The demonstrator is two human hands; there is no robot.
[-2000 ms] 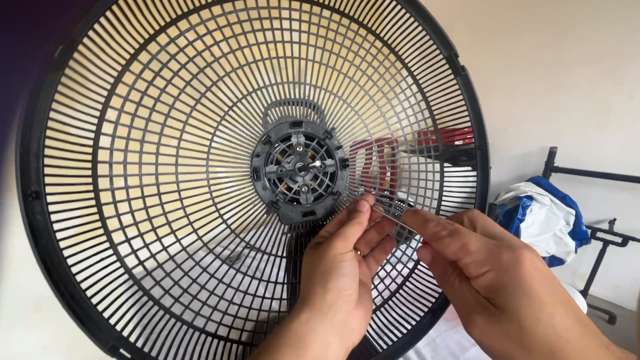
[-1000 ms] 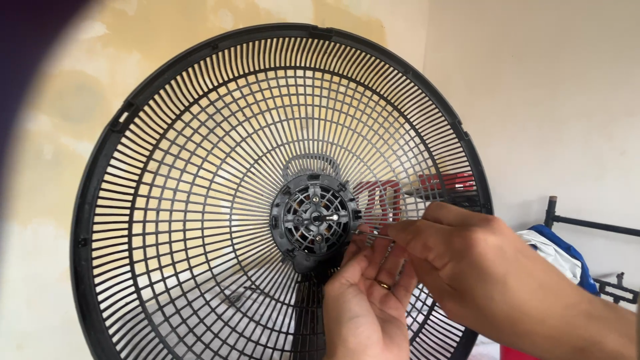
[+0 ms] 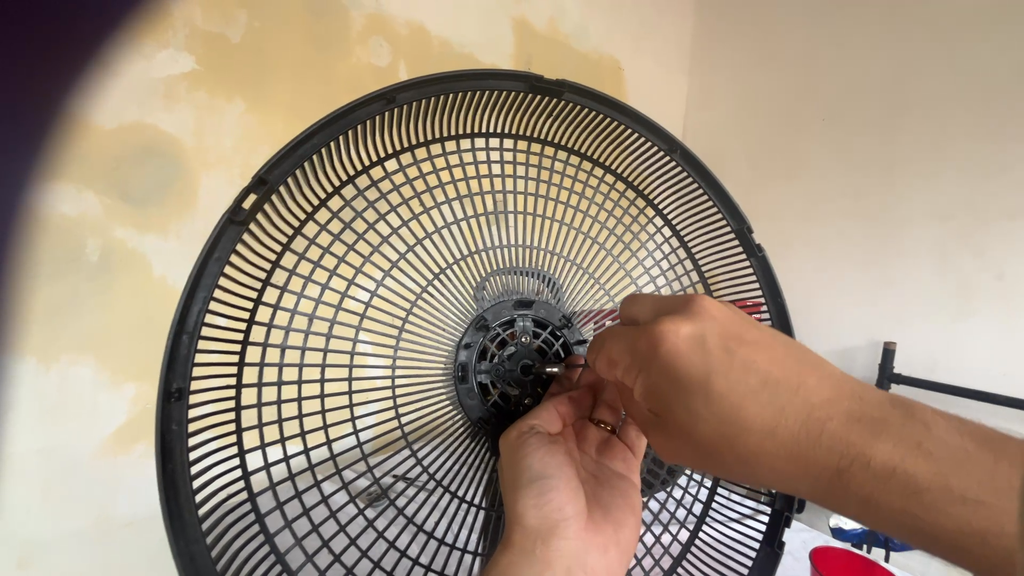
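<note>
The black plastic rear grille of a fan (image 3: 264,320) stands upright, with the round motor housing (image 3: 478,396) at its centre. A metal motor shaft (image 3: 550,370) sticks out from the housing. My right hand (image 3: 680,376) is just right of the shaft, its fingertips pinched near a thin dark piece that I cannot make out. My left hand (image 3: 568,472), with a ring on one finger, is palm up below the shaft, its fingertips close to the right hand's. Whether the left fingers hold anything is hidden.
Behind the grille is a patchy painted wall (image 3: 136,264). A black metal frame (image 3: 952,388) stands at the right. A red round container (image 3: 848,562) is at the lower right, near a blue and white bag (image 3: 860,534). Red slatted material shows behind my right hand.
Both hands have moved up to the motor shaft from below and right of the housing. The thin metal piece seen between the fingers earlier is now mostly covered. The view has shifted.
</note>
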